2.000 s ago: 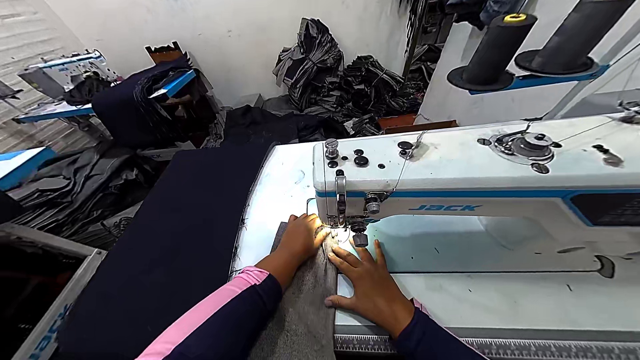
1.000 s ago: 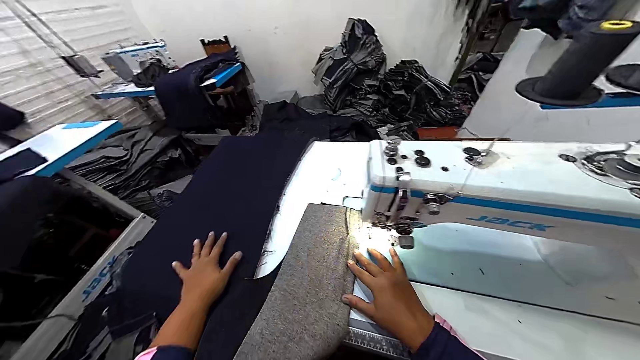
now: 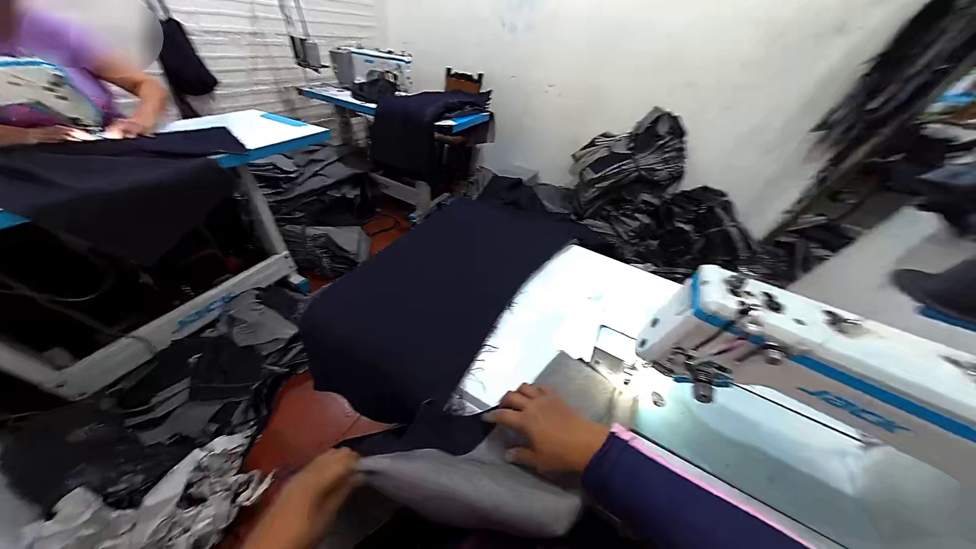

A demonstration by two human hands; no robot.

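My right hand (image 3: pixel 550 428) lies on a grey fabric piece (image 3: pixel 576 385) left of the presser foot of a white and blue Jack sewing machine (image 3: pixel 808 358), its thumb and fingers closed on the cloth. Low in the view, my left hand (image 3: pixel 311 492), blurred, pinches the left end of the same grey cloth, which bulges up between both hands. A dark navy fabric panel (image 3: pixel 435 305) lies over the table's left edge and hangs down. The machine's lamp lights the needle area; the needle itself is hard to make out.
At the upper left a person in a purple top works at another machine (image 3: pixel 46 88) with dark cloth. A further sewing machine (image 3: pixel 374 67) stands at the back wall. Piles of dark fabric pieces (image 3: pixel 671 221) and grey scraps (image 3: pixel 175 488) lie on the floor.
My left hand has left the navy panel and now holds the grey cloth's left end. The grey cloth, flat before, is bunched up. The view has swung left.
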